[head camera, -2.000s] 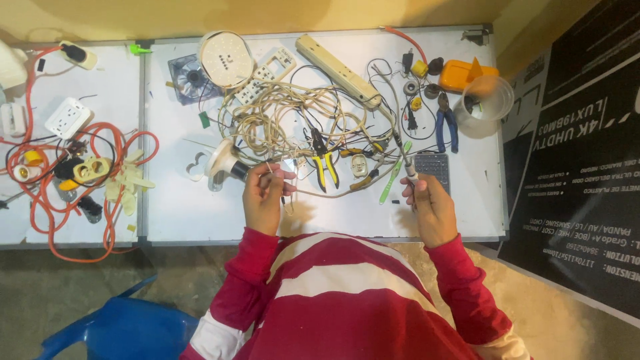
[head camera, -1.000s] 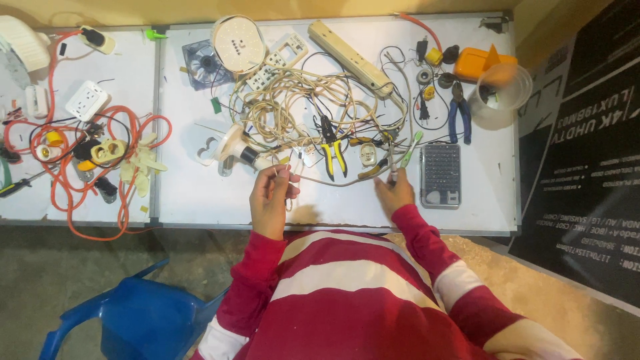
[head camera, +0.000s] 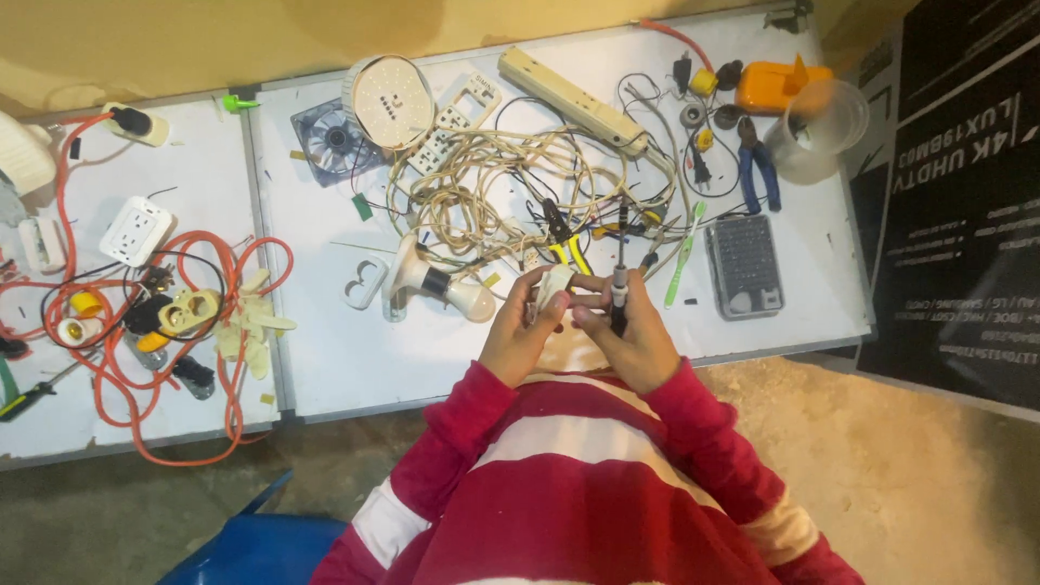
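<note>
My left hand (head camera: 528, 321) grips a small cream-white electrical fitting (head camera: 554, 284) near the table's front edge; its exact kind is unclear. Beside it, my right hand (head camera: 630, 329) holds a screwdriver (head camera: 621, 276) upright in the view, its shaft pointing away from me and its dark handle in my fingers. The fingers of both hands nearly meet. Just beyond them lie yellow-and-black wire strippers (head camera: 566, 240) and a tangle of beige cable (head camera: 463, 187). A light bulb (head camera: 470, 299) in a lamp holder rests left of my left hand.
A power strip (head camera: 573, 101), computer fan (head camera: 335, 140) and round LED panel (head camera: 390, 101) lie at the back. To the right are a green toothbrush (head camera: 685, 256), bit case (head camera: 745, 266), blue-handled pliers (head camera: 760, 175) and plastic tub (head camera: 816, 134). Orange cable (head camera: 130, 398) loops over the left table's edge.
My hands have come together from wide apart. The cable stretched between them earlier is no longer held; the left hand now has the white fitting and the right a screwdriver.
</note>
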